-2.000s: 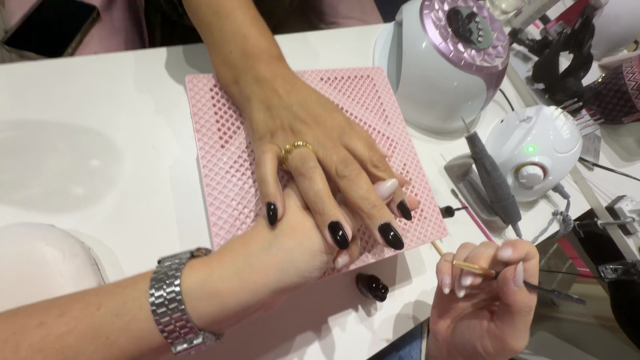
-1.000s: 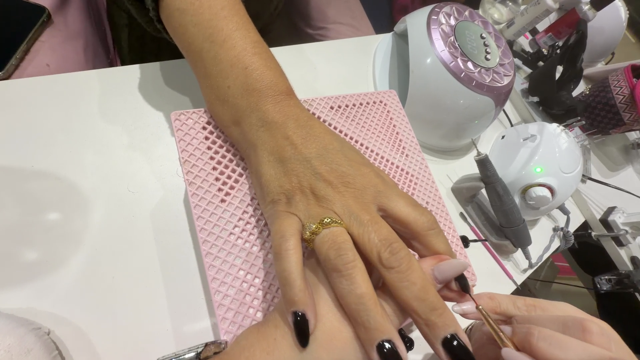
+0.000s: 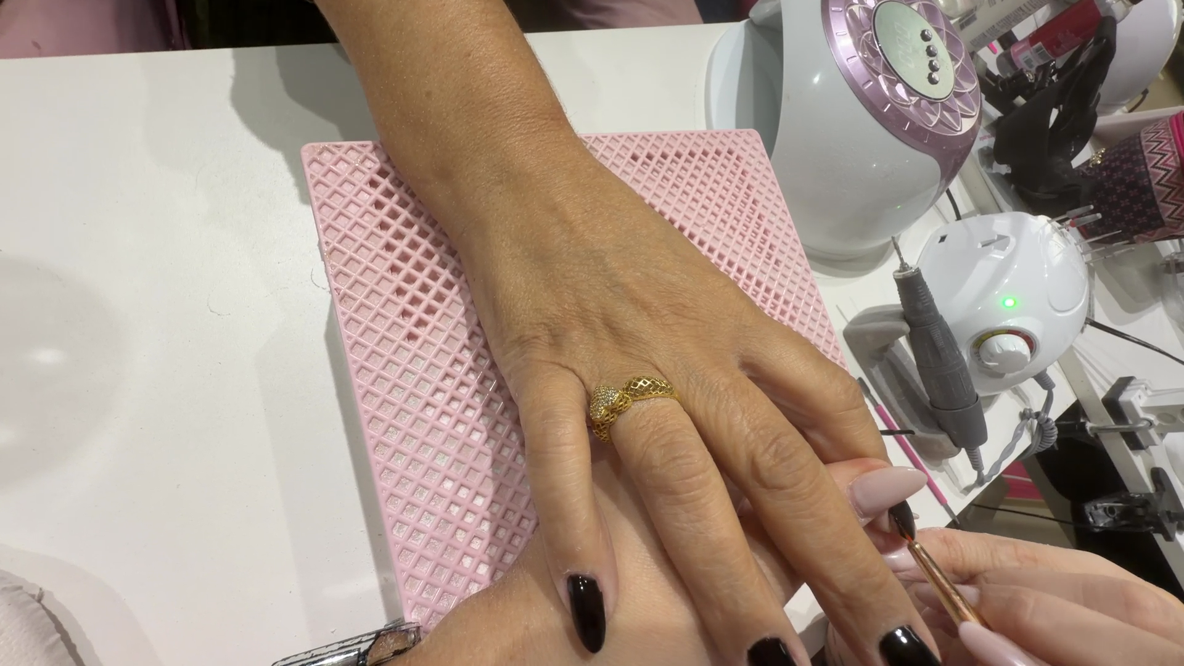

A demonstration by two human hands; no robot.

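Across a pink lattice dust collector [image 3: 444, 462] lies another person's hand [image 3: 629, 277], with a gold ring [image 3: 647, 388] and glossy black nails [image 3: 586, 610]. Beneath its fingers is my left hand [image 3: 638, 536], palm largely hidden, its thumb with a long pale pink nail against the person's index finger. A metal watch band [image 3: 356, 645] shows at my left wrist. At lower right my right hand [image 3: 1064, 601] holds a thin nail brush with a copper-coloured ferrule [image 3: 939, 581]. The brush tip touches or nearly touches a dark nail beside my left thumb.
A white and lilac nail lamp [image 3: 860, 139] stands beyond the dust collector. Right of it are a white nail drill unit [image 3: 1008, 287] with a green light and its grey handpiece [image 3: 939, 361] in a cradle. A patterned pouch [image 3: 1133, 185] lies behind. A pale cushion [image 3: 32, 624] shows at lower left.
My right hand has brought the brush from the right of the dust collector to the other person's fingers. The view has moved closer. My left hand still holds the person's hand from below.
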